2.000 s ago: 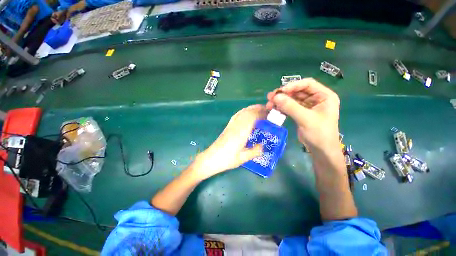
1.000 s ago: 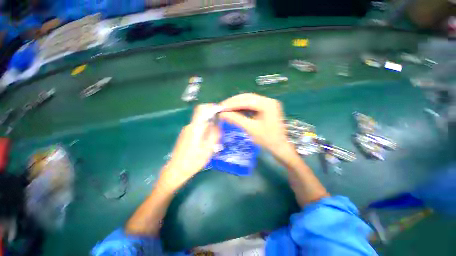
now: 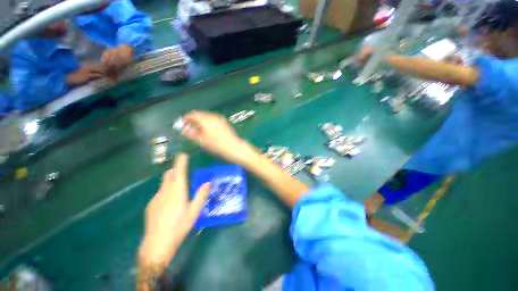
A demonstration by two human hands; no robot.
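The shallow blue parts tray [image 3: 243, 213] with tiny white parts lies on the green bench. My left hand [image 3: 173, 207] is at its left side, fingers apart and empty, the thumb over the tray's edge. My right hand [image 3: 207, 132] is reached out over the far strip, its fingertips pinching a small whitish device housing [image 3: 179, 125], mostly hidden and blurred. Another housing [image 3: 161, 150] lies on the strip just below it.
Piles of units [image 3: 341, 140] lie right of the tray. More housings [image 3: 241, 116] and a yellow sticker [image 3: 254, 79] are on the far strip. A person in blue [image 3: 466, 125] reaches in at right; another works at far left. A black box [image 3: 244, 31] stands at the back.
The view has swung to the right. My hands have parted: the right moved out over the strip with a housing, and the left opened beside the tray.
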